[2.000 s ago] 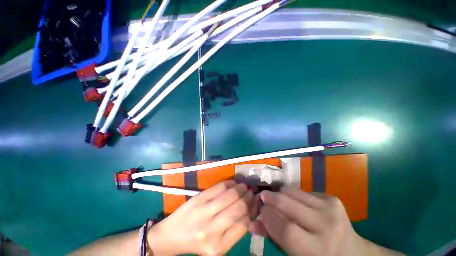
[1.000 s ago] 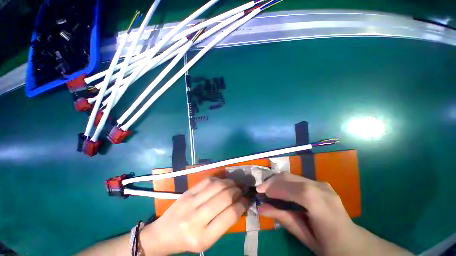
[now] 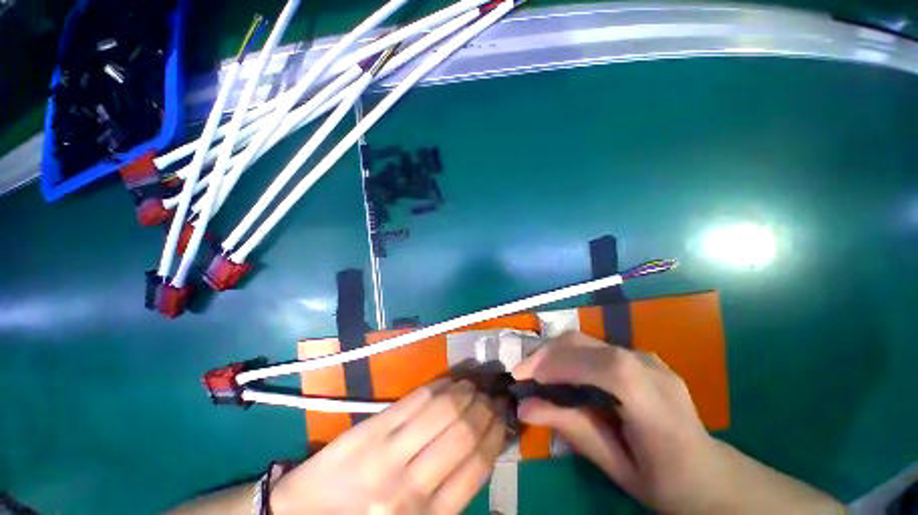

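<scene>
A two-legged white cable joins at a red connector on the left. Its upper leg crosses the orange board and ends in thin coloured wires. Its lower leg runs under my left hand, whose fingers are closed around something hidden at the fixture. My right hand grips a black pen-like tool between thumb and fingers, its tip end near a small dark part at my left fingertips. Grey tape hangs below the hands.
A blue bin of small black parts stands at the upper left. White cables with red connectors lie beside it. A pile of loose black parts lies beyond the board. A silver rail runs behind.
The black tool has come into view in my right hand since the oldest frame. The bin, cables and board have shifted left in view. The upper leg's wire end now points slightly higher.
</scene>
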